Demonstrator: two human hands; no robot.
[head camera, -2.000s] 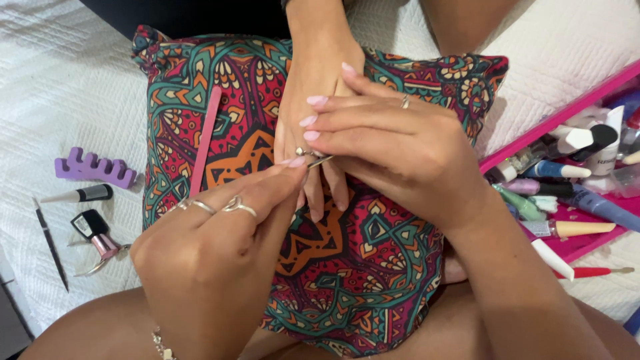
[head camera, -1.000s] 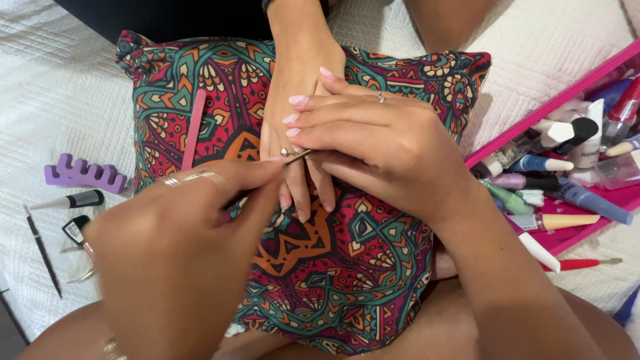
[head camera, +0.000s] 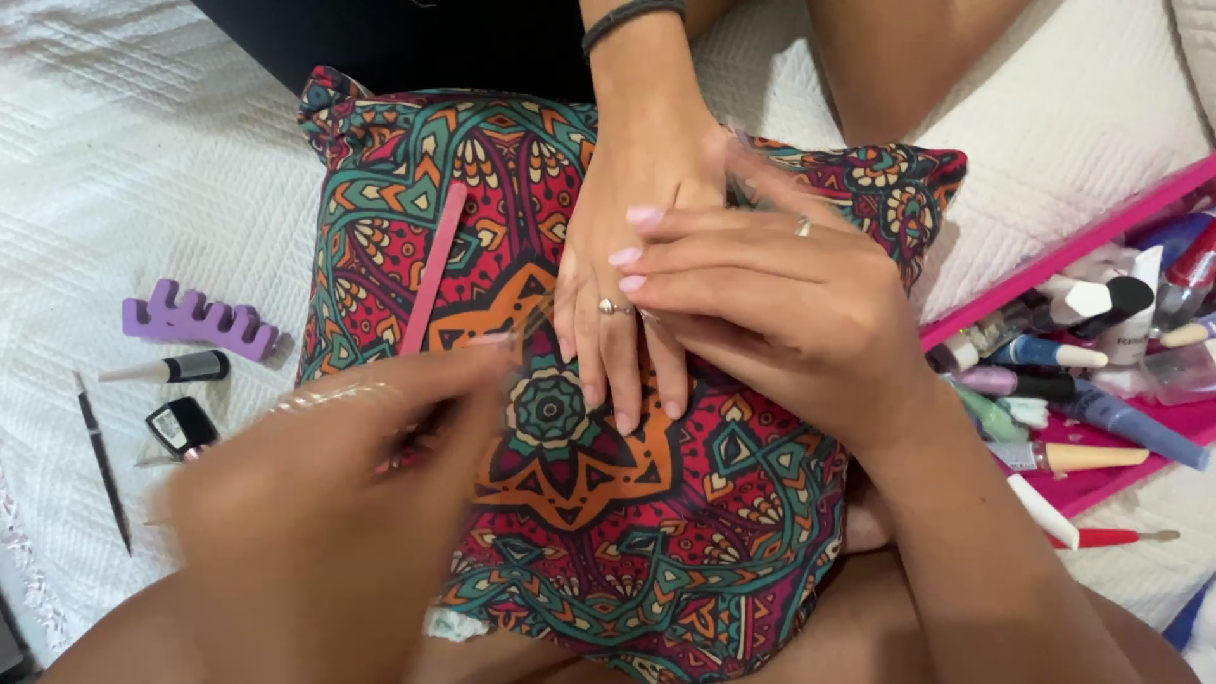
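My left hand (head camera: 332, 465) is blurred at the lower left, its fingertips pinching a thin metal tool (head camera: 541, 315) that shows only faintly. My right hand (head camera: 779, 304) lies over the other person's hand (head camera: 632, 223), gripping it by the finger side; one of my raised fingers is blurred and my thumb is mostly hidden. That person's hand rests palm down, fingers spread, with a ring (head camera: 610, 306) on one finger. Beneath is a patterned cushion (head camera: 741, 589). A pink nail file (head camera: 435, 271) lies on it, left of the person's hand.
At left on the white quilted cover (head camera: 85, 218) lie a purple toe separator (head camera: 199, 318), a white-and-black applicator (head camera: 166, 367), a nail polish bottle (head camera: 182, 426) and a thin dark tool (head camera: 103, 464). A pink case (head camera: 1064, 249) with several polishes is at right, beside a red-handled brush (head camera: 1107, 538).
My left hand has drawn back from the other person's fingers, taking the thin metal tool away to the left. My right hand stays over that person's hand, with one finger now lifted.
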